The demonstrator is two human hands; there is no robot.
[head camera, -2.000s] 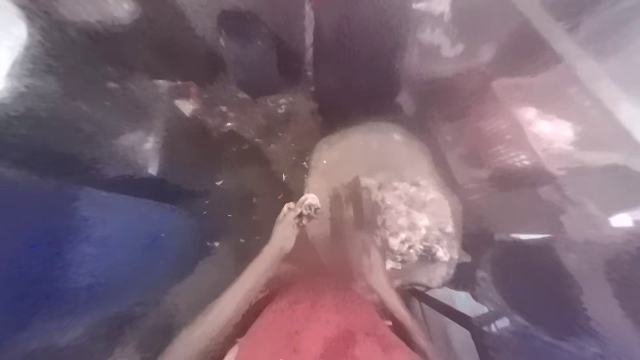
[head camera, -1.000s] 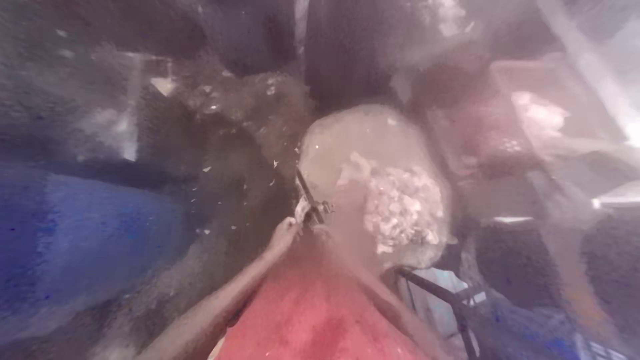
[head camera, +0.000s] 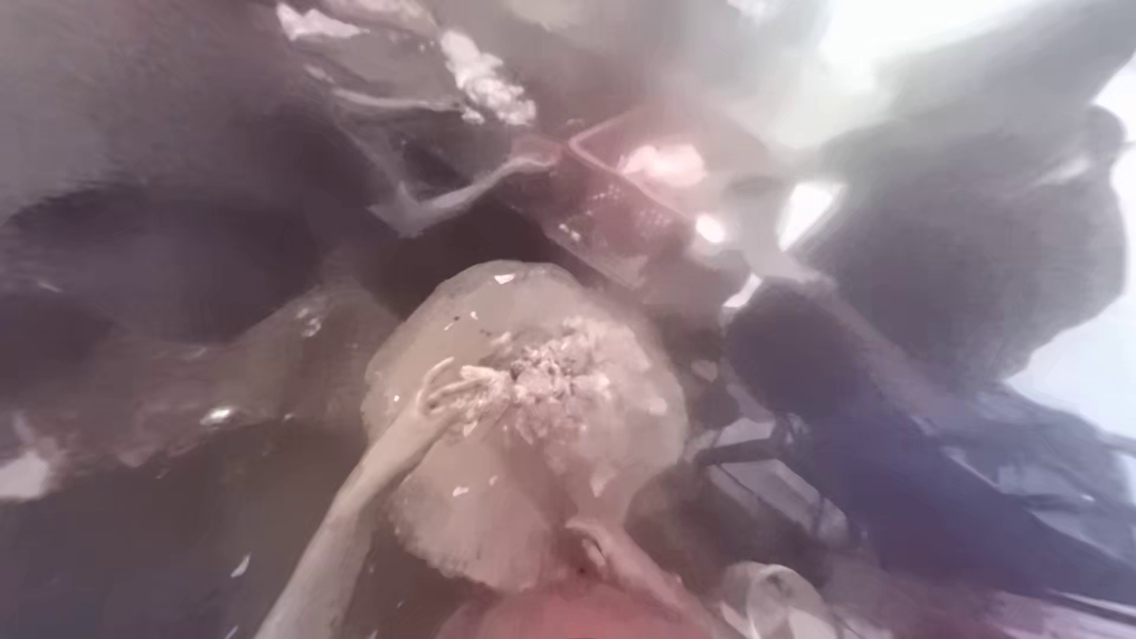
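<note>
A round pale block or board point(head camera: 461, 524) lies in front of my body, with a heap of pale, chopped-looking pieces point(head camera: 568, 382) on its middle and right. My left hand point(head camera: 448, 395) reaches over the block and touches the left edge of the heap, its fingers spread; whether it grips a piece is unclear. At the block's near edge is my right hand point(head camera: 595, 537), blurred, and what it may hold cannot be made out. Small pale scraps are scattered on the block.
A reddish crate point(head camera: 621, 213) with pale contents stands beyond the block. A person in dark blue clothing point(head camera: 905, 479) is at the right. Near the lower right stands a pale, cup-like container point(head camera: 781, 599). More pale pieces point(head camera: 488, 80) lie at the top.
The view has swung to the right. My left hand has moved from the block's left edge to the heap. The dark, long tool seen between my hands one second ago no longer shows.
</note>
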